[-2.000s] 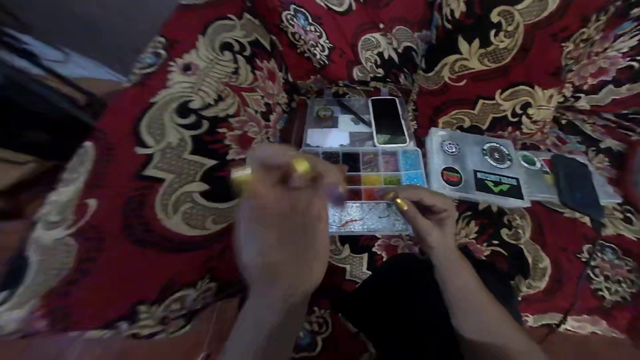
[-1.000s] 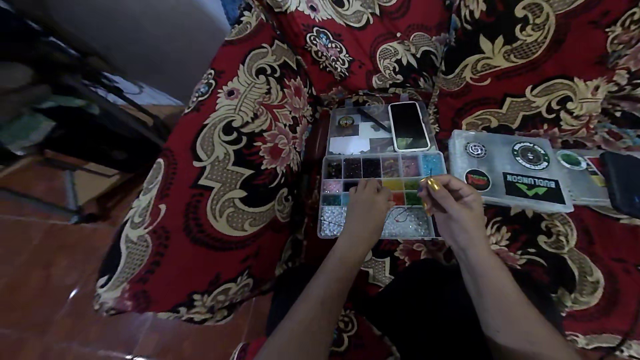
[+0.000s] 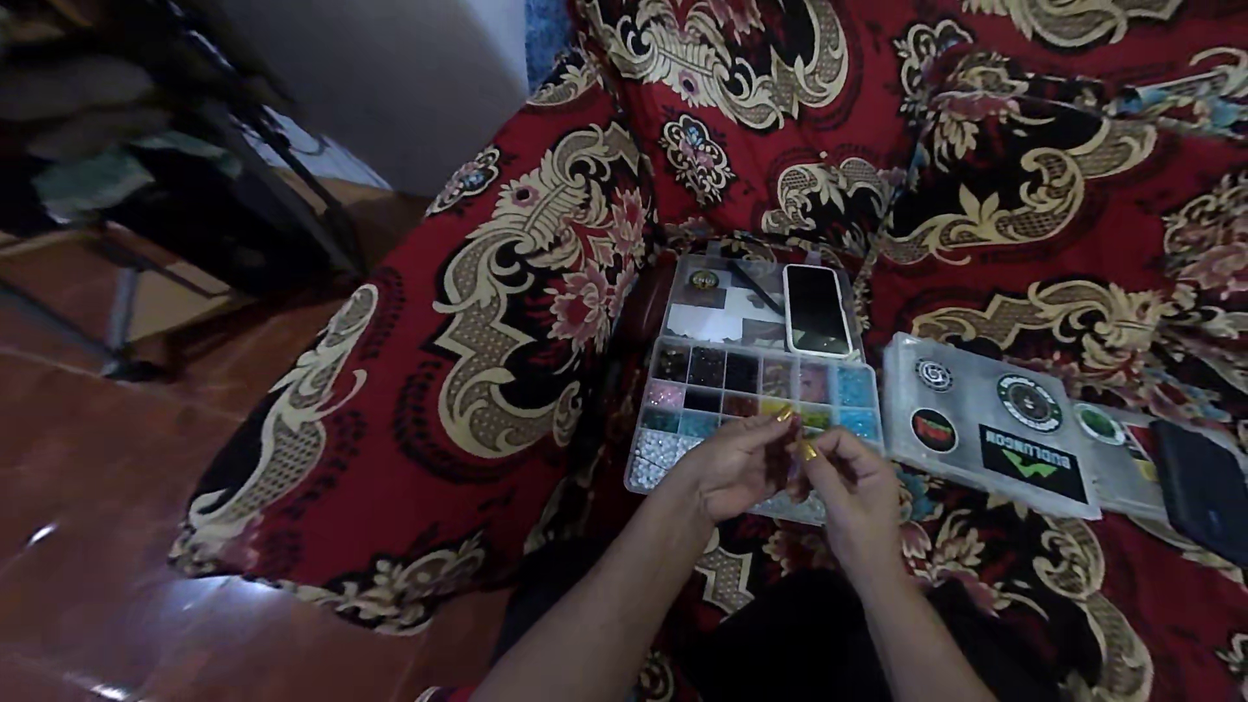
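Observation:
An open plastic bead box [image 3: 634, 450] with beads of several colours sorted in compartments lies on the patterned sofa cover. Over its lower right part, my left hand [image 3: 743, 466] and my right hand [image 3: 850, 478] meet at the fingertips, palms turned inward. Both show gold-coloured nails. Something small may be between the fingers, but it is too small to make out. White beads [image 3: 658, 456] fill the front left compartment, and yellow beads [image 3: 773, 406] show just behind the fingertips. My hands hide part of the front compartments.
A white-edged phone [image 3: 817, 310] and a dark, slim tool [image 3: 756, 286] lie on the box's lid [image 3: 682, 320]. A closed clear case with stickers [image 3: 960, 390] is at the right, with a dark pouch-like object [image 3: 1201, 487] beyond. Metal-legged furniture [image 3: 122, 302] stands at left on the tiled floor.
My left hand, over the box's compartments one second ago, has moved right to my right hand, and their fingertips are now together.

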